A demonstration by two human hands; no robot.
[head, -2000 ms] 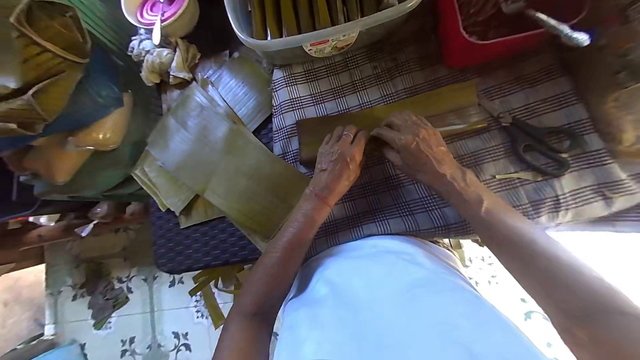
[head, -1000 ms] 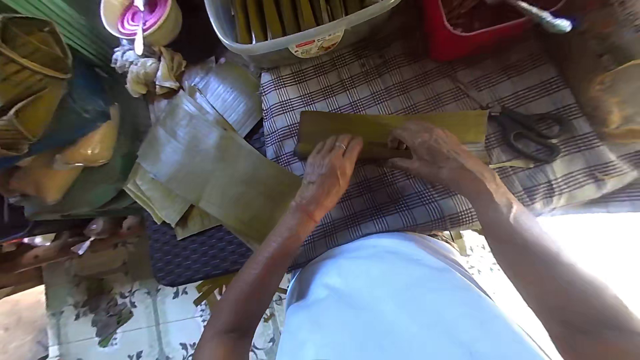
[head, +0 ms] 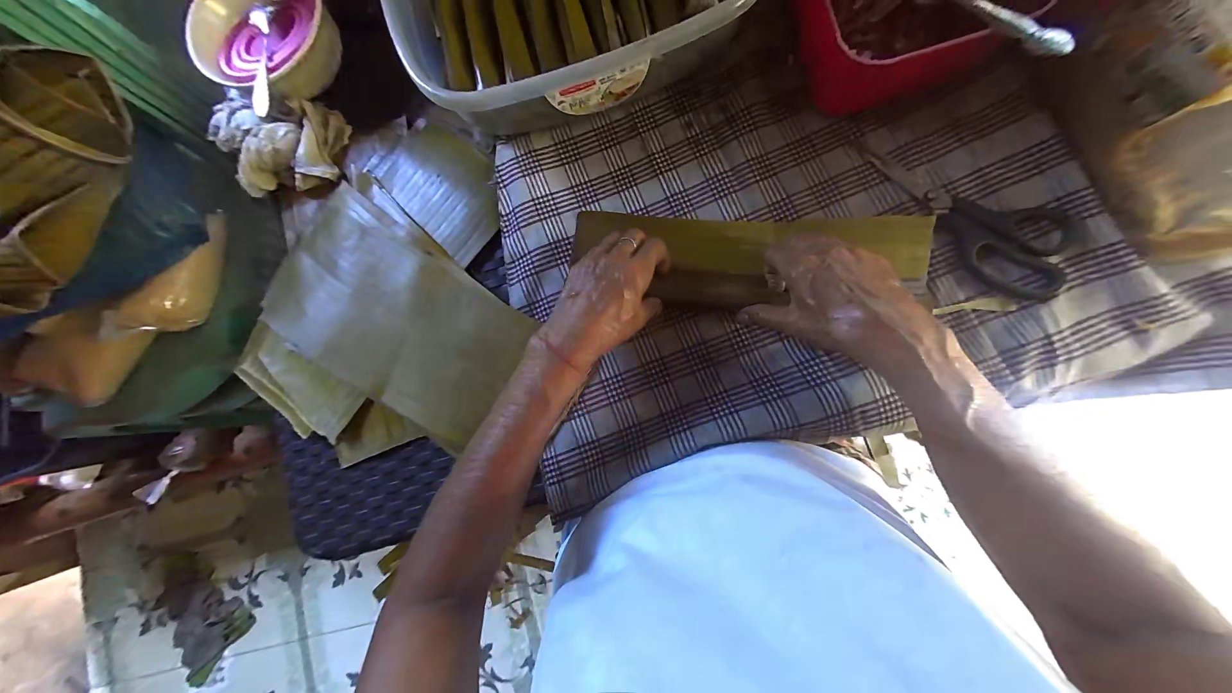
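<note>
A long strip of banana leaf, folded or rolled along its near edge, lies across the checked cloth. My left hand grips the near edge toward the strip's left end, with a ring on one finger. Farther right, my right hand has its fingers curled over the strip; its fingertips are partly hidden. Just past the strip's right end lie black-handled scissors. Left of my left hand, cut banana leaf pieces rest in an overlapping pile.
A clear plastic tub of leaf-wrapped parcels stands at the back. Right of it is a red container with a dark filling and a metal utensil. A bowl with purple contents and a spoon, a crumpled cloth and filled bags are at left.
Both hands have shifted along the leaf strip and are farther apart than two seconds ago. More of the leaf's surface shows between them.
</note>
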